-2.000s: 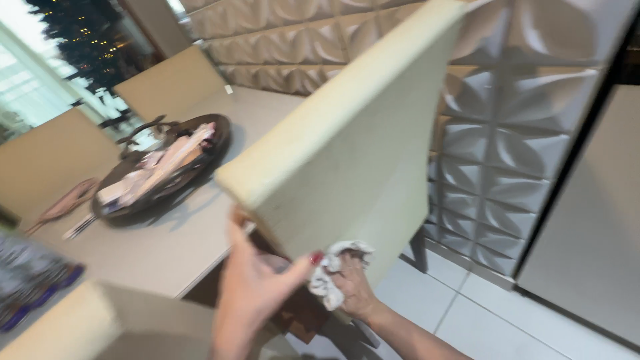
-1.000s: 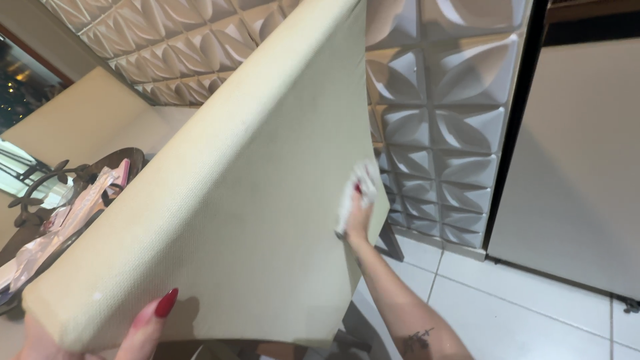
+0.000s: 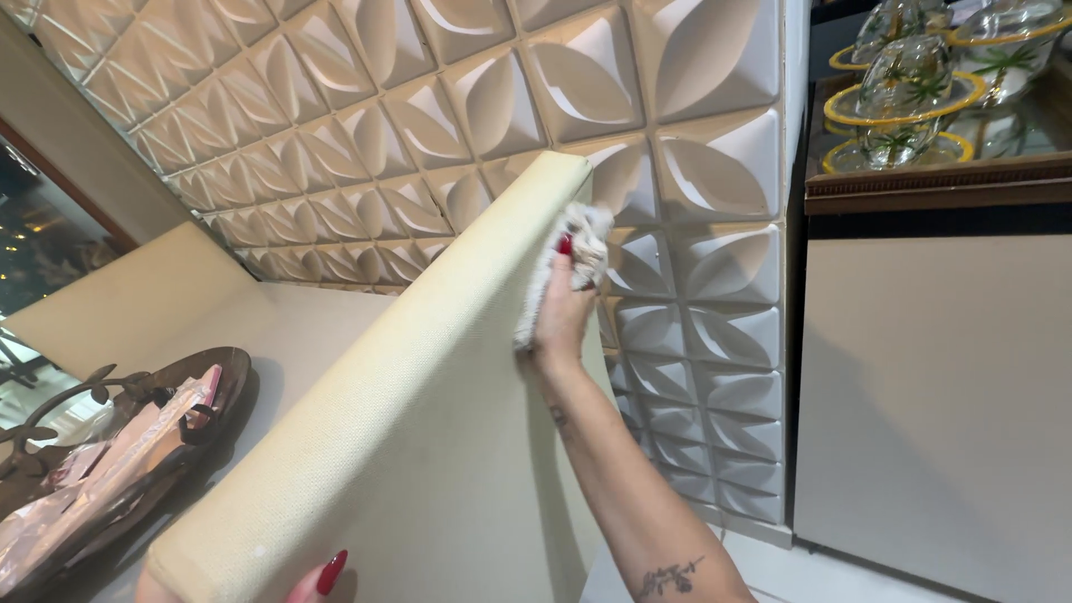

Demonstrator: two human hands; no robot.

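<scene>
A cream upholstered chair back (image 3: 360, 368) slants across the middle of the view. My right hand (image 3: 565, 314) holds a crumpled white cloth (image 3: 586, 239) with dark marks, pressed to the rear face near the far top corner. At the bottom left, my left hand (image 3: 318, 582) grips the near top corner of the chair back; a thumb with a red nail lies on the rear face, and the fingers are mostly hidden behind the corner.
A dark oval tray (image 3: 230, 368) with pink wrapped items stands on the pale table (image 3: 310, 314) at left. Another cream chair (image 3: 142, 285) is beyond it. Relief wall panels (image 3: 586, 75) rise behind. At right, a cabinet (image 3: 938, 377) bears glassware with yellow rims (image 3: 904, 92).
My right hand has moved the cloth up the chair's rear face to near its far top corner. My left hand, near the right one two seconds ago, now holds the near corner. The view has shifted.
</scene>
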